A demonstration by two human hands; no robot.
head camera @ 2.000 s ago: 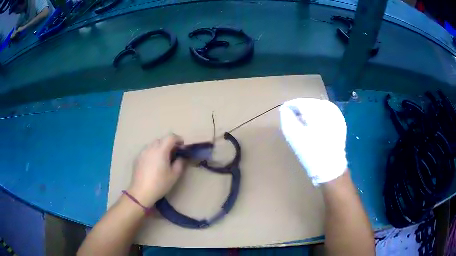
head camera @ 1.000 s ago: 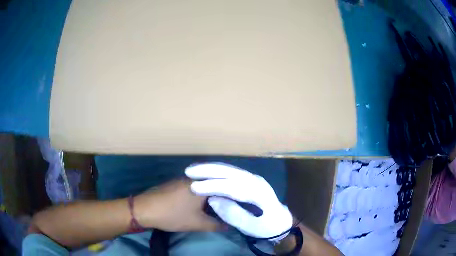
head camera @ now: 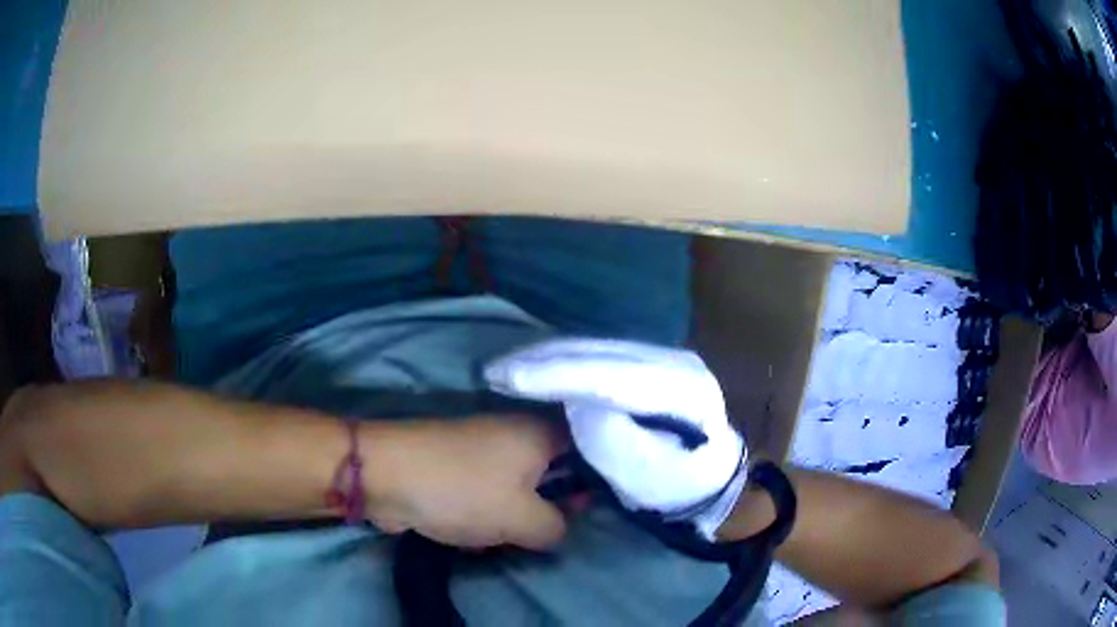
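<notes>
My left hand, bare with a red string bracelet, is closed on part of the black headphone frame over my lap. My right hand, in a white glove, grips the same frame close beside it. The black headband hangs below my hands and is cut off by the bottom edge. A black C-shaped yoke shows at my right wrist. The part between my fingers is mostly hidden and blurred.
The tan cardboard mat lies on the blue-green bench ahead. Stacked black headbands hang at the right edge. An open carton with white lining and small black parts is below the bench at right. A pink item is at far right.
Both hands have gone from over the mat to over my lap with the headphone frame. In the last second the view has tipped further down, and the yoke sits further right.
</notes>
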